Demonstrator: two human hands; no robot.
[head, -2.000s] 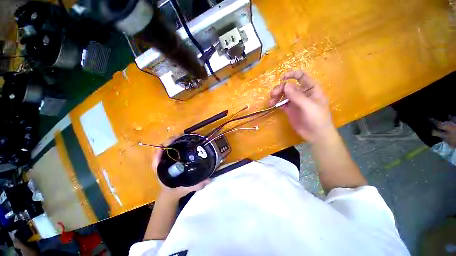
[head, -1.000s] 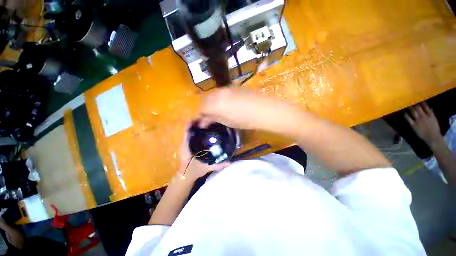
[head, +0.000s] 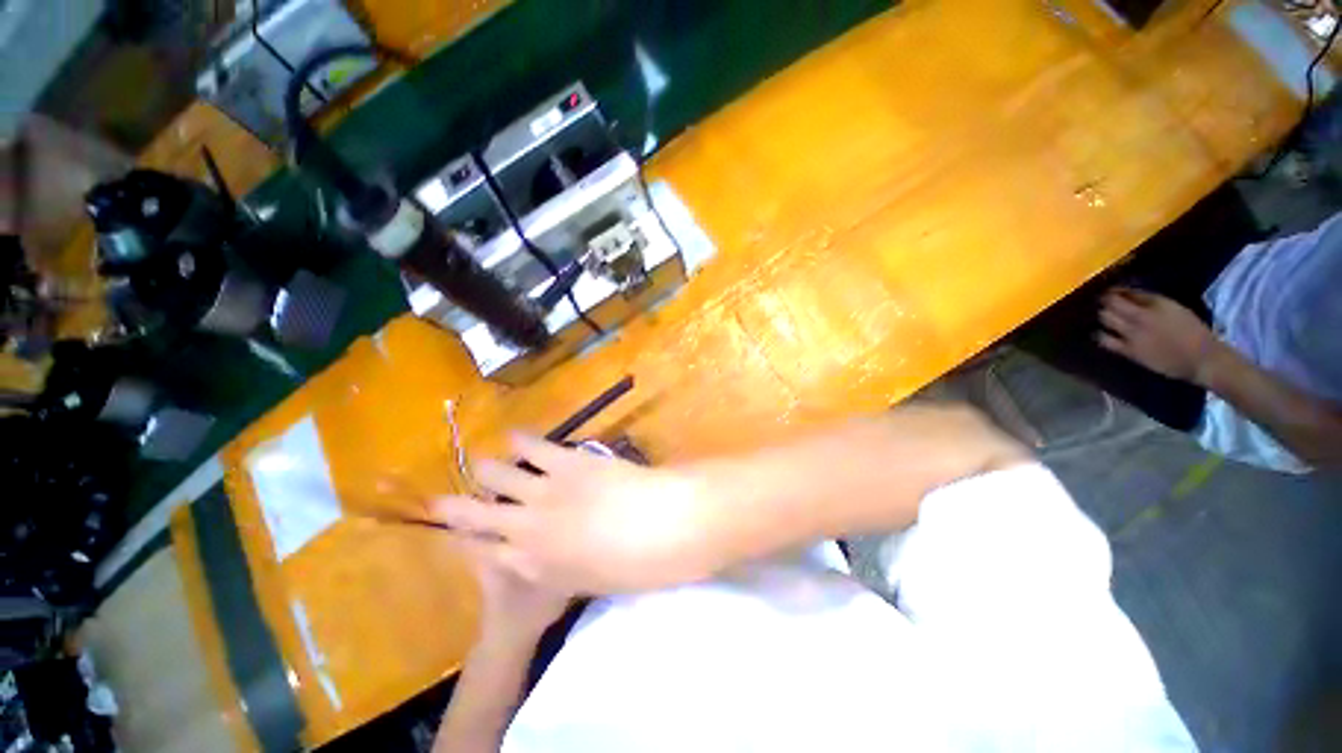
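The black housing lies low in the middle of the view, almost wholly hidden under my right hand (head: 574, 515). One flat black side strip (head: 592, 411) sticks out beyond the hand. Thin lead wires (head: 459, 446) show past my fingertips. My right hand is spread over the unit, slightly blurred; its grip cannot be made out. My left hand (head: 518, 586) is below it, mostly covered by the right, at the unit's near side; its fingers are hidden.
The electric screwdriver (head: 471, 284) hangs over the screw feeder (head: 648, 280) behind the work. A paper sheet (head: 295, 489) lies on the orange bench (head: 824, 294). Waiting units (head: 147, 236) stand at left on the green belt. Another person's hand (head: 1158, 333) is at right.
The view has shifted. My right hand has left the wire ends it held two seconds ago, swung across and now covers the housing. My left hand stays by the unit.
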